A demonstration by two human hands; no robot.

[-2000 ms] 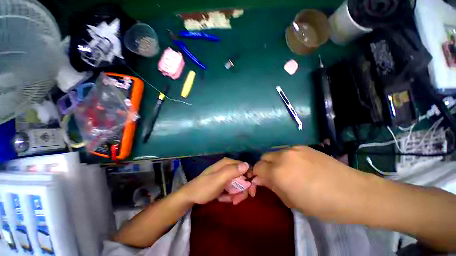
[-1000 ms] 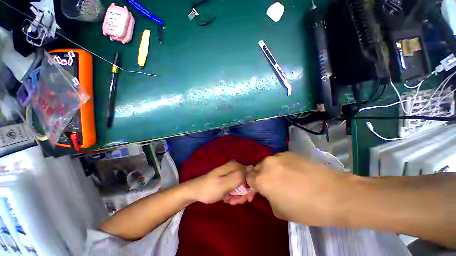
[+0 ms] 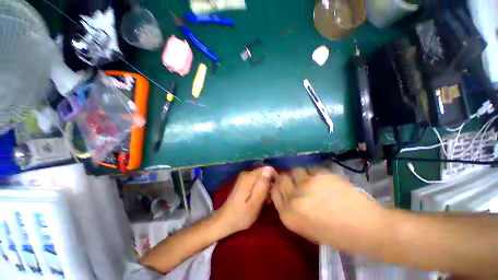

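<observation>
My left hand (image 3: 247, 198) is curled at the lap, just below the bench edge. Its fingers close around a small pink watch case, seen in the earlier frames but now hidden by the fingers. My right hand (image 3: 312, 201) is blurred and meets the left fingertips from the right. Whether it grips anything is hidden. A pale pink back cover (image 3: 320, 54) and silver-white tweezers (image 3: 318, 105) lie on the green mat. A tiny silver part (image 3: 246, 53) with dark bits lies left of the cover.
Pink case parts (image 3: 177, 55), a yellow stick (image 3: 199, 80), blue-handled cutters (image 3: 200, 45) and a dark-handled tool (image 3: 165, 117) lie at left. An orange-edged multimeter (image 3: 141, 106) is under a plastic bag. Black equipment (image 3: 390, 87) and cables stand at right. White foam trays (image 3: 33, 235) are lower left.
The view shifted down to the lap, then back up. The pink case in my left hand has gone out of sight behind the fingers. My hands remain together.
</observation>
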